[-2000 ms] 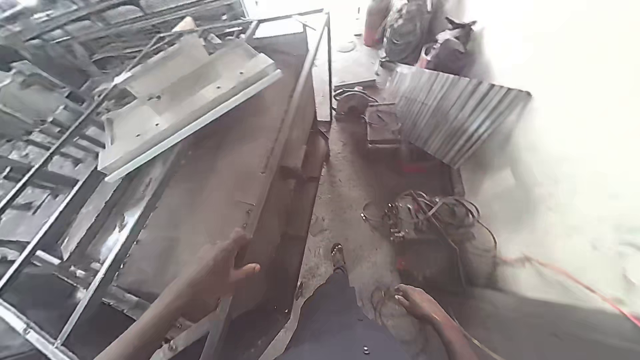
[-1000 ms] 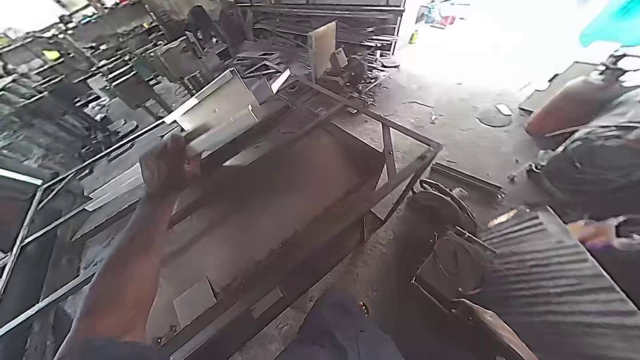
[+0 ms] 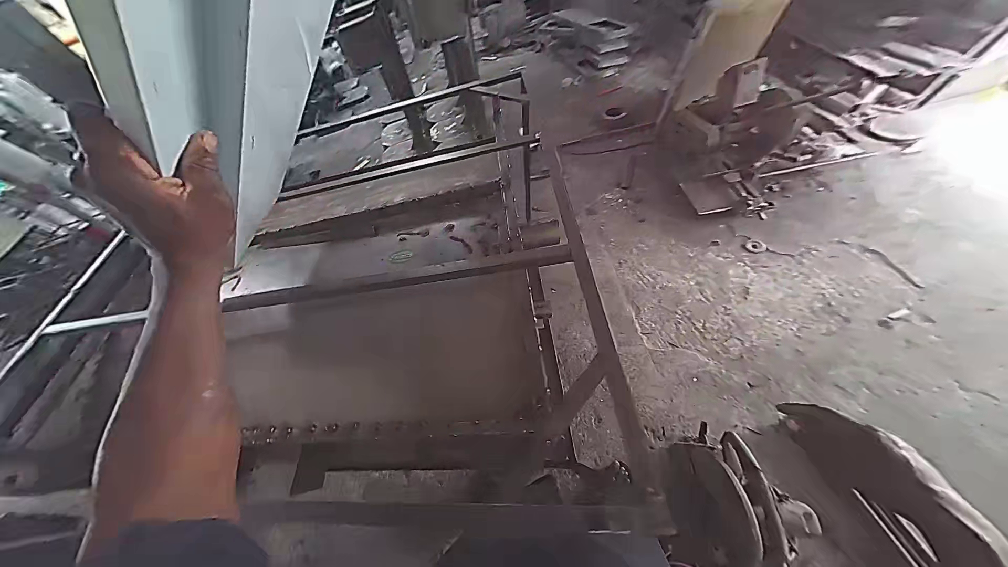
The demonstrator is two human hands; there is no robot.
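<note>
My left hand grips the lower edge of a folded grey sheet-metal piece at the upper left, with the thumb lying across its face. The piece stands raised and tilted over a metal frame of welded bars. Within this frame lies a flat, dark metal sheet, and a bar crosses above it. My right hand is out of view.
A wheeled or drum-like metal device stands at the bottom right. Metal scraps and a machine with an upright board are at the back right. A small ring lies on the dusty concrete floor.
The folded sheet-metal piece, lying on the frame two seconds ago, is now raised in my left hand. My right hand has left the view. The view has swung and come closer to the frame.
</note>
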